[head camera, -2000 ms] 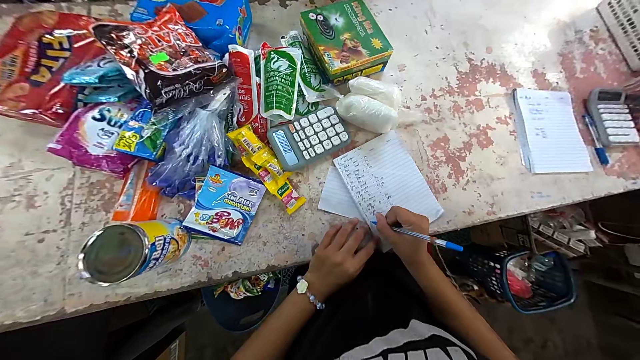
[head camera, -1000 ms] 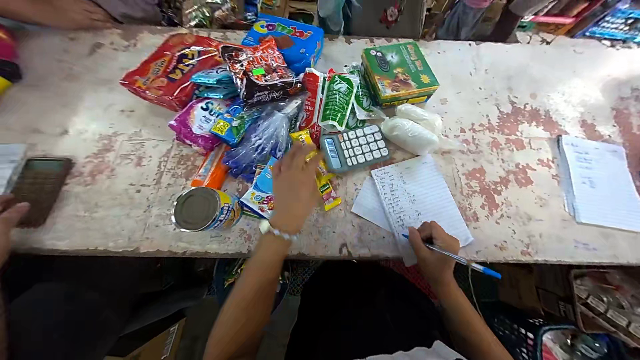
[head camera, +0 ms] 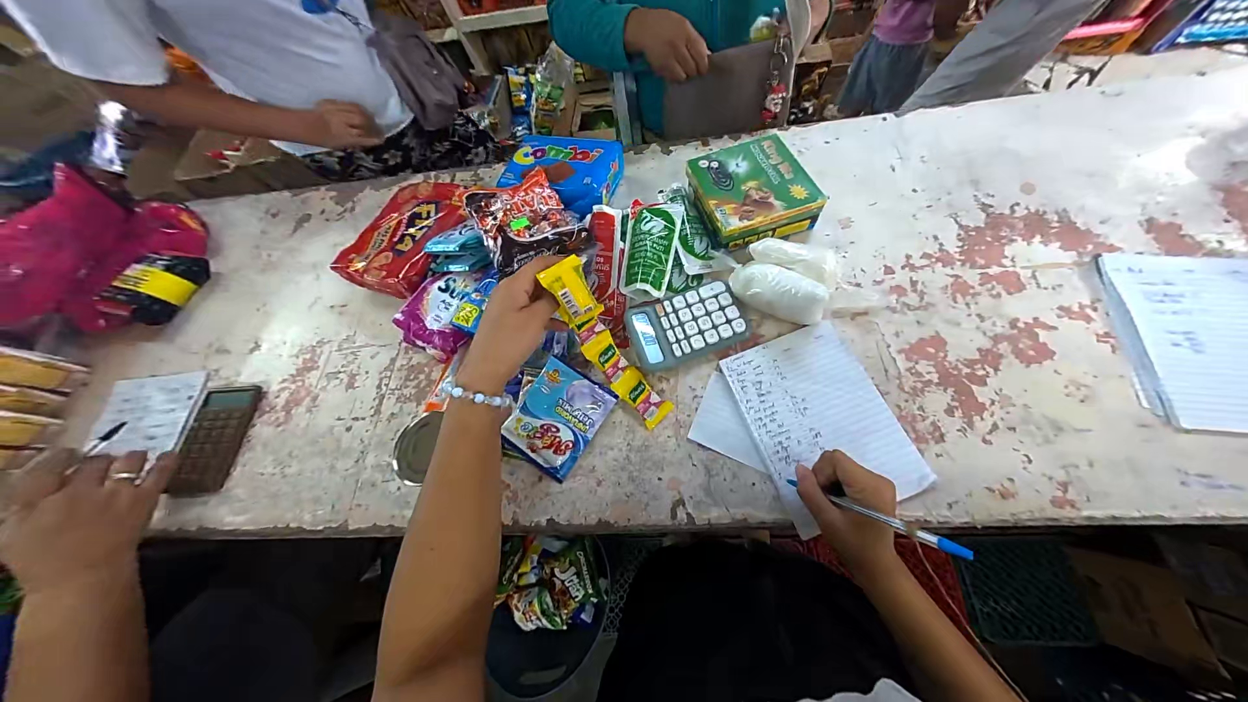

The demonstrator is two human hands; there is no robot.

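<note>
My left hand [head camera: 512,327], a beaded bracelet at its wrist, pinches the upper end of a strip of yellow sachets [head camera: 609,356]. The strip's lower end lies between the grey calculator [head camera: 687,324] and a blue packet [head camera: 559,417]. My right hand [head camera: 850,502] grips a blue-capped pen [head camera: 907,529], tip down on a lined paper pad [head camera: 829,409] bearing handwriting. Left of the calculator are a purple packet [head camera: 429,317], a red snack bag [head camera: 402,239] and a dark candy bag [head camera: 526,219]. Green pouches [head camera: 651,249] lie above it. My left forearm partly hides a tin can [head camera: 417,450].
A green box [head camera: 756,185] and white plastic bags [head camera: 780,291] lie behind the pad. Another person's hand [head camera: 88,507] is at the left beside a brown calculator [head camera: 216,439]. People stand across the worn counter [head camera: 322,390]. More paper [head camera: 1185,341] lies at the right.
My left hand has gone from the paper to the goods, and now raises one end of the yellow strip. My right hand stays at the pad with the pen. The view has tilted up.
</note>
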